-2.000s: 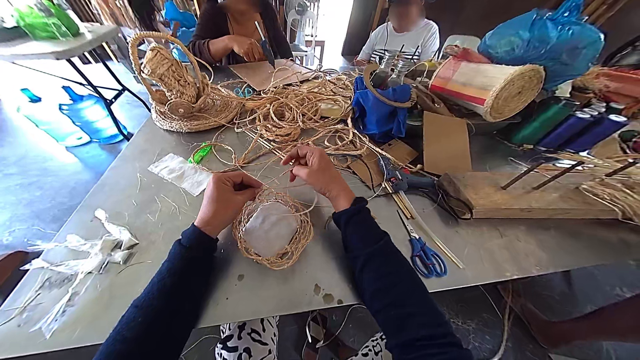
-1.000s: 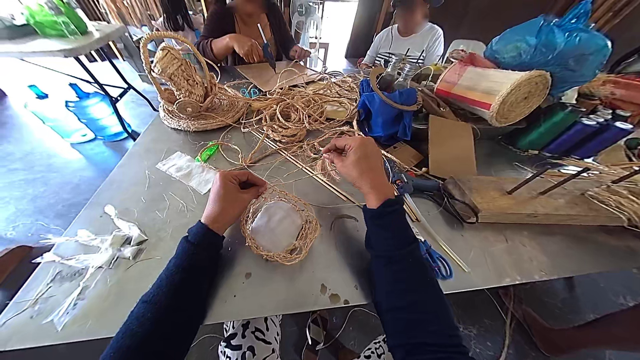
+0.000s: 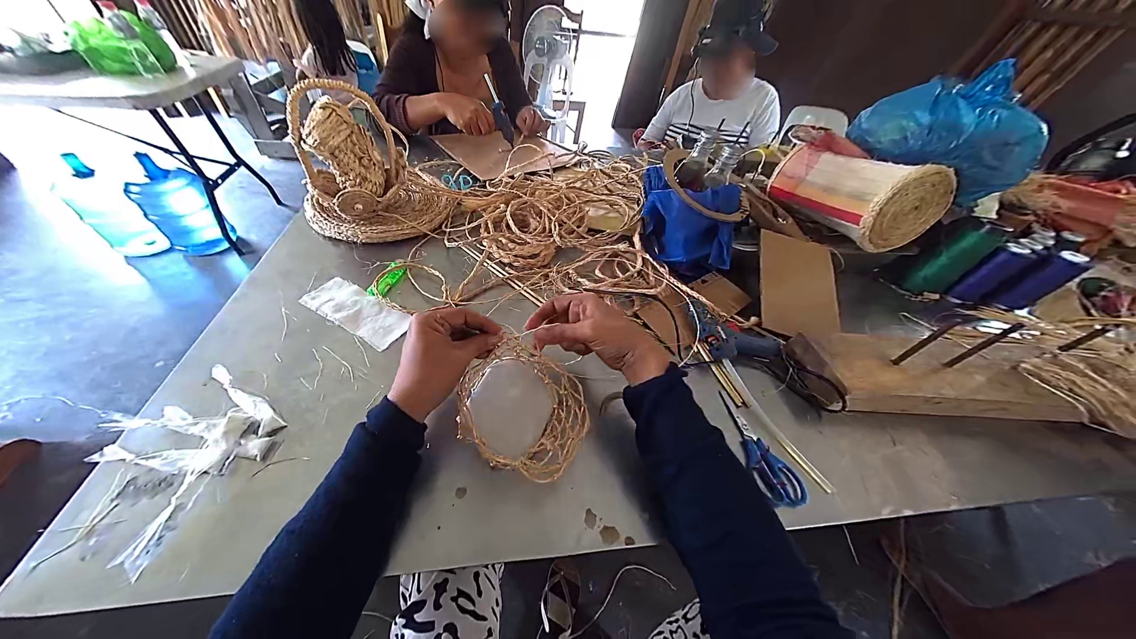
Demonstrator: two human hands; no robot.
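A ring of knotted natural-fibre netting [image 3: 568,417] hangs from my fingers just above the grey table, its middle open. My left hand [image 3: 446,355] pinches the netting's upper edge between thumb and fingertips. Close beside it on the right, my right hand [image 3: 599,335] has its thumb and forefinger closed on a thin fibre strand at the same edge. The strand loops out past the right hand. Beyond both hands lies a tangled heap of braided fibre cord [image 3: 541,217]. A white piece of sheet material [image 3: 355,312] rests left of my left hand.
Blue-handled scissors [image 3: 772,470], thin sticks and a glue gun [image 3: 732,337] lie right of my right forearm. White fibre scraps [image 3: 213,435] are at the left. A handled woven basket [image 3: 382,209], a wooden board with metal spikes [image 3: 958,373] and two people stand farther off.
My right hand has come back left and down, close to my left hand at the netting's upper edge; one second ago it was raised farther away to the right.
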